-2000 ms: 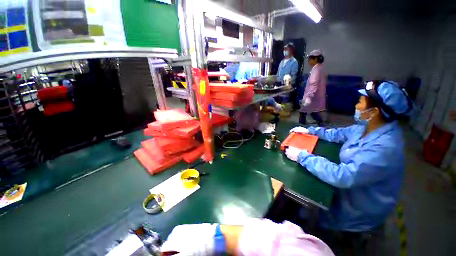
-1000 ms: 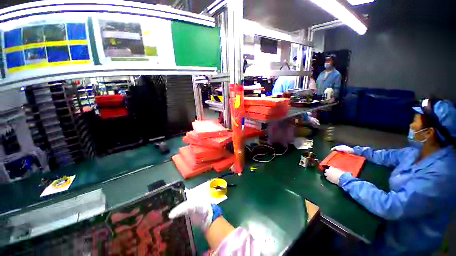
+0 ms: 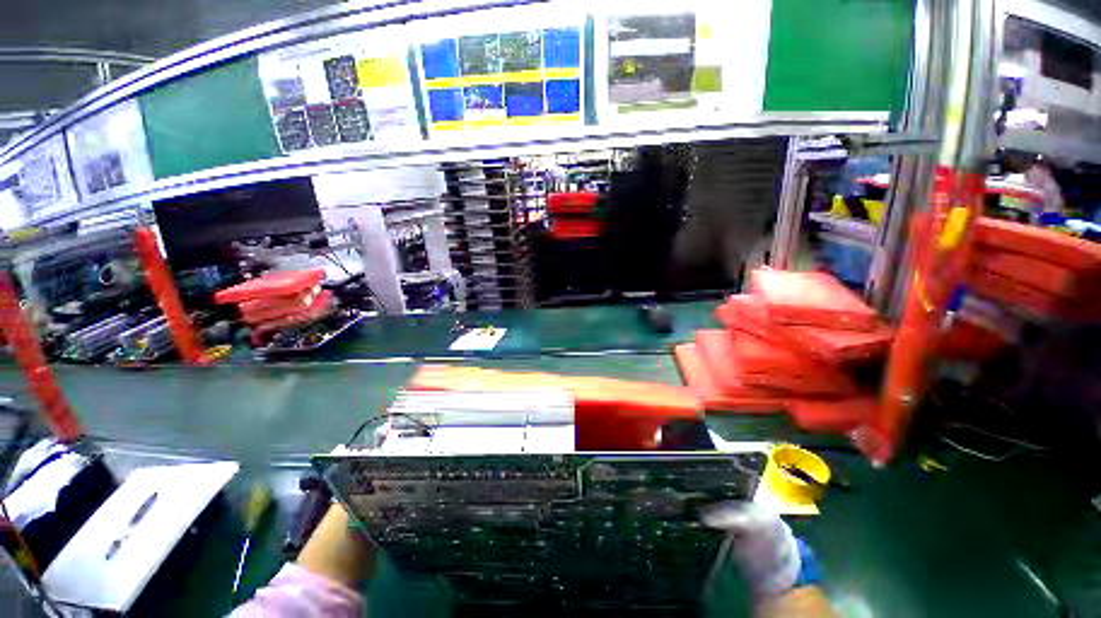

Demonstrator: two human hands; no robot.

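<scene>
The large green power board (image 3: 543,519) is tilted up in front of me, its flat solder side with pads facing me. Silvery-white heatsinks (image 3: 483,417) show above its top edge. My left hand (image 3: 341,541) is at the board's left edge; its fingers are hidden behind the board. My gloved right hand (image 3: 763,553) holds the right edge, with a blue strap at the wrist.
Red-orange foam pads (image 3: 785,350) are stacked at right beside a red post (image 3: 930,314). A yellow cup or reel (image 3: 797,474) is right of the board. At left lie a screwdriver (image 3: 255,507), a black object (image 3: 312,497) and a white sheet (image 3: 139,531) on a black bin.
The view has swung left, and the seated person has left it. The board, low at the left before, is now raised in front of me between both hands.
</scene>
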